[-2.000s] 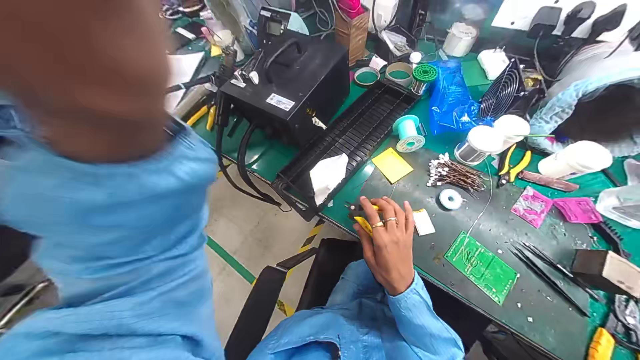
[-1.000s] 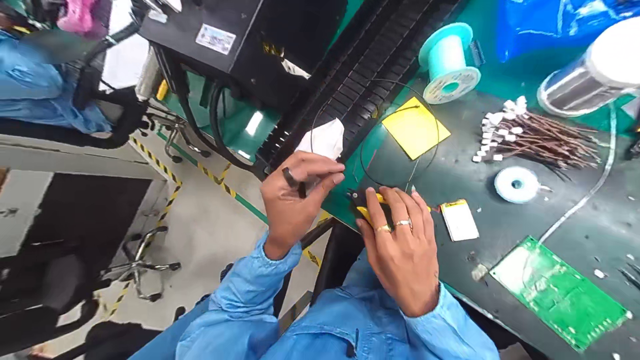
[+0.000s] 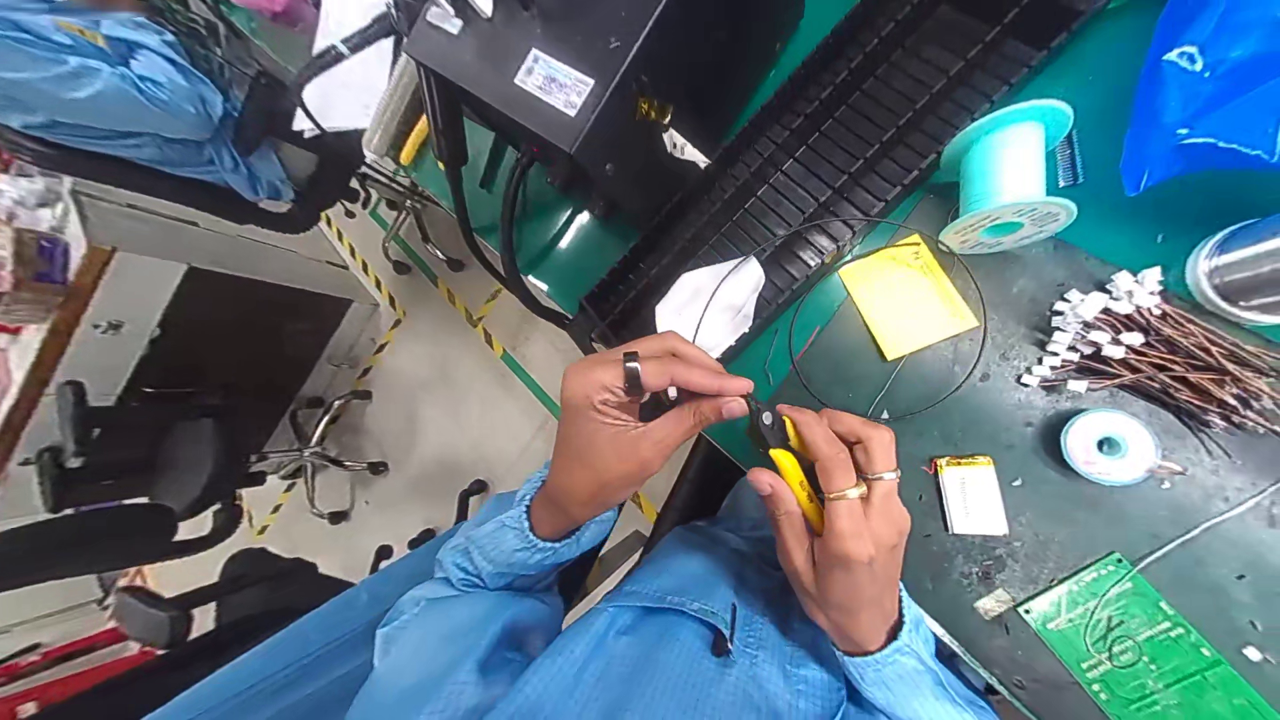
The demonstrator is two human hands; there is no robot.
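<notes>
My right hand (image 3: pixel 850 520) grips yellow-handled cutting pliers (image 3: pixel 795 475), their dark jaws at the fingertips of my left hand (image 3: pixel 640 430). Between its thumb and forefinger my left hand pinches a thin black cable (image 3: pixel 985 330), which loops up over the mat. The very end of the cable at the jaws is too small to make out. A yellow paper square (image 3: pixel 908 297) lies partly inside the loop. Right of my right hand lies a small silver battery pouch (image 3: pixel 972 497). A green circuit board (image 3: pixel 1140 640) is farther down the bench.
A black slotted tray (image 3: pixel 850 130) bears a white paper piece (image 3: pixel 715 300). Beside it stands a black machine box (image 3: pixel 600 90). At right are a teal wire spool (image 3: pixel 1010 180), a smaller spool (image 3: pixel 1110 447), a bundle of brown wires (image 3: pixel 1190 350) and a blue bag (image 3: pixel 1215 90). Another person's blue sleeve (image 3: pixel 120 90) shows at upper left.
My left hand has come beside the pliers, holding the cable; two seconds ago an arm filled the upper left. Since one second ago its fingertips have met the jaws. The view has moved closer.
</notes>
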